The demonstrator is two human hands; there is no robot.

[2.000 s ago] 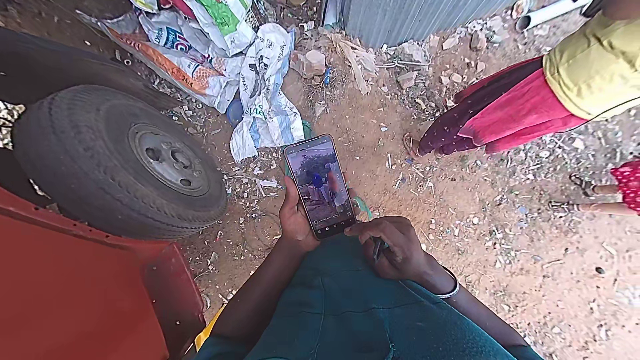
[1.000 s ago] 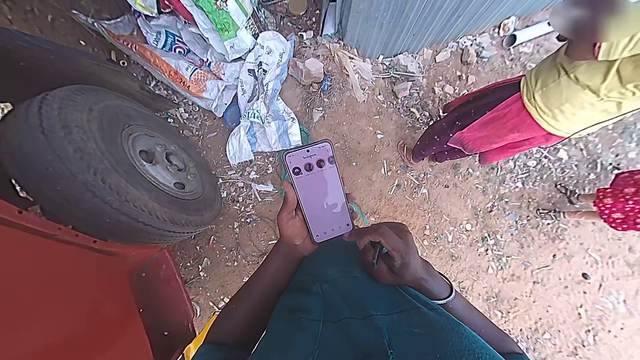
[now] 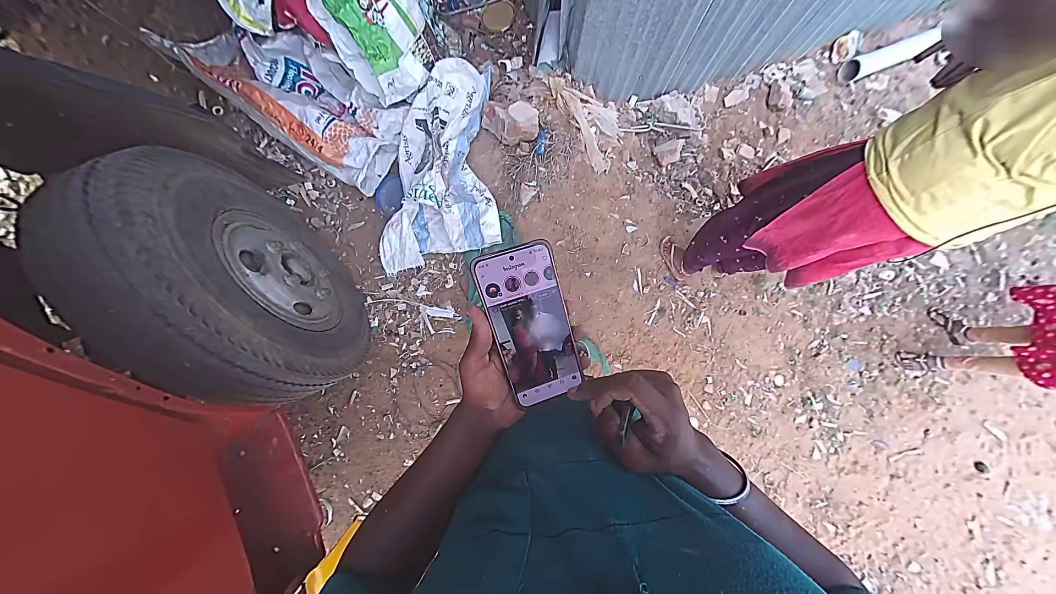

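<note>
A smartphone (image 3: 530,330) lies tilted in my left hand (image 3: 487,375), screen up, with the thumb along one side and fingertips showing at the other. Its lit screen shows a row of round pictures above a larger picture. My right hand (image 3: 648,417) is at the lower right corner of the phone, its index finger reaching to the screen's edge. The other fingers are curled around a small dark thin object (image 3: 627,422) that I cannot make out. A metal bangle (image 3: 737,483) is on the right wrist.
To the left are a vehicle wheel (image 3: 280,268) and a red metal panel (image 3: 115,470). Printed woven sacks (image 3: 445,157) lie ahead, beside a corrugated metal sheet (image 3: 701,41). A person in a yellow top (image 3: 965,157) stands at the right, another person's feet (image 3: 924,361) farther right. A white pipe (image 3: 891,56) lies behind.
The phone screen has changed from a full picture to a mostly blank page, then to one with a large picture. Both hands have stayed at the phone.
</note>
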